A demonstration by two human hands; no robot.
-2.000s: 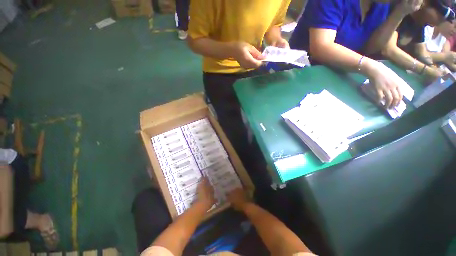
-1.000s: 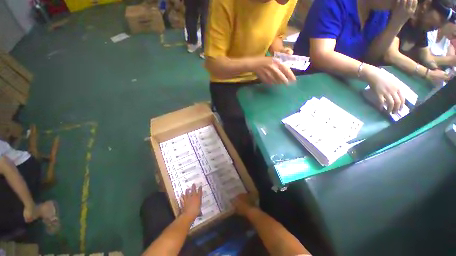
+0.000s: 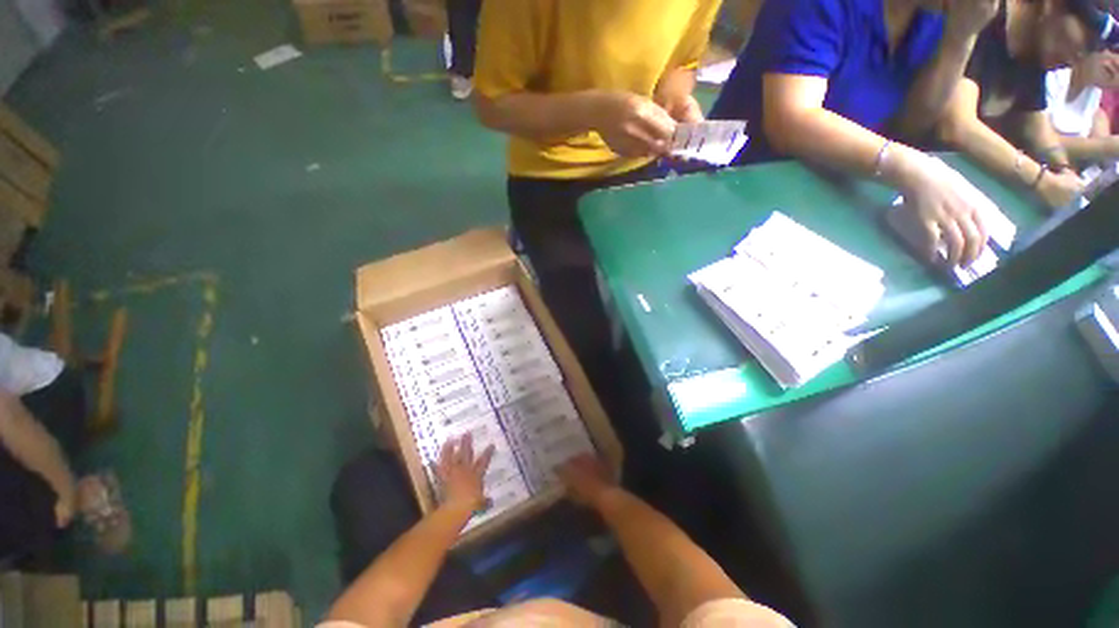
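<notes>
An open brown carton (image 3: 432,261) stands at my knees, its far flap raised. Two side-by-side rows of flat white printed pieces (image 3: 430,356) lie in it. My left hand (image 3: 464,470) rests on the near part of the left row, fingers spread and palm down, holding nothing that I can see. My right hand (image 3: 587,476) is at the near right corner of the carton, on the edge of the right row. Its fingers are partly hidden and blurred, so I cannot tell if they grip anything.
A green bench (image 3: 638,221) at the right bears a stack of white pieces (image 3: 785,294). The dark conveyor belt (image 3: 908,491) runs below it. A person in yellow (image 3: 589,61) holds white pieces; a person in blue (image 3: 816,49) reaches onto the bench. Another person sits at far left.
My left hand has moved from the middle of the carton onto the left row and spread its fingers. My right hand stays near the right corner. The person in yellow has both hands at the pieces again.
</notes>
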